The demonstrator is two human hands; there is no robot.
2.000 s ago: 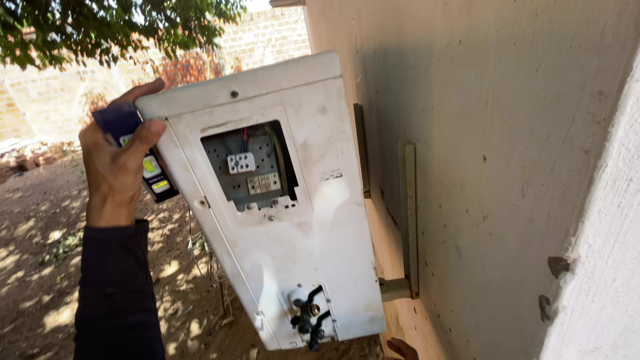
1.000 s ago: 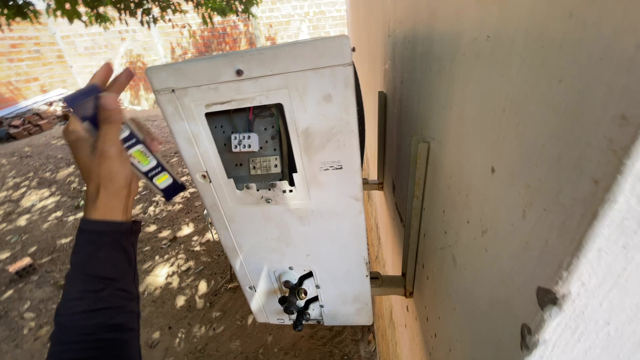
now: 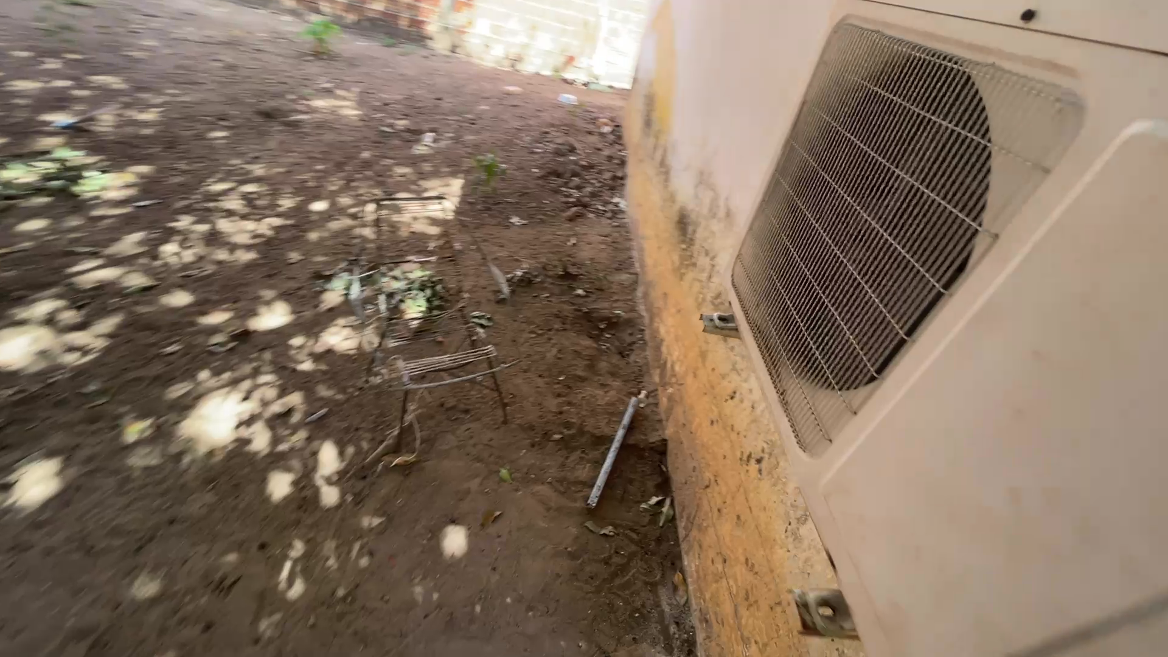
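Neither my left hand nor my right hand is in the head view now. On the right side, close to the camera, is the pale casing of an air-conditioner outdoor unit (image 3: 1022,383). A wire fan grille (image 3: 894,219) covers its dark round fan opening. Two metal bracket ends stick out below the casing, one bracket end (image 3: 721,323) near the grille and another bracket end (image 3: 824,612) at the lower right. The spirit level seen earlier is out of view.
A wall with a yellowish base (image 3: 730,511) runs beside the unit. On the dirt ground (image 3: 529,566) lie a metal bar (image 3: 612,452), a rusty wire frame (image 3: 447,361) and leaves. A brick wall (image 3: 538,36) stands at the back.
The view has swung strongly, from the unit's side panel to its fan grille and the ground. My left hand, with the spirit level in it earlier, has left the view.
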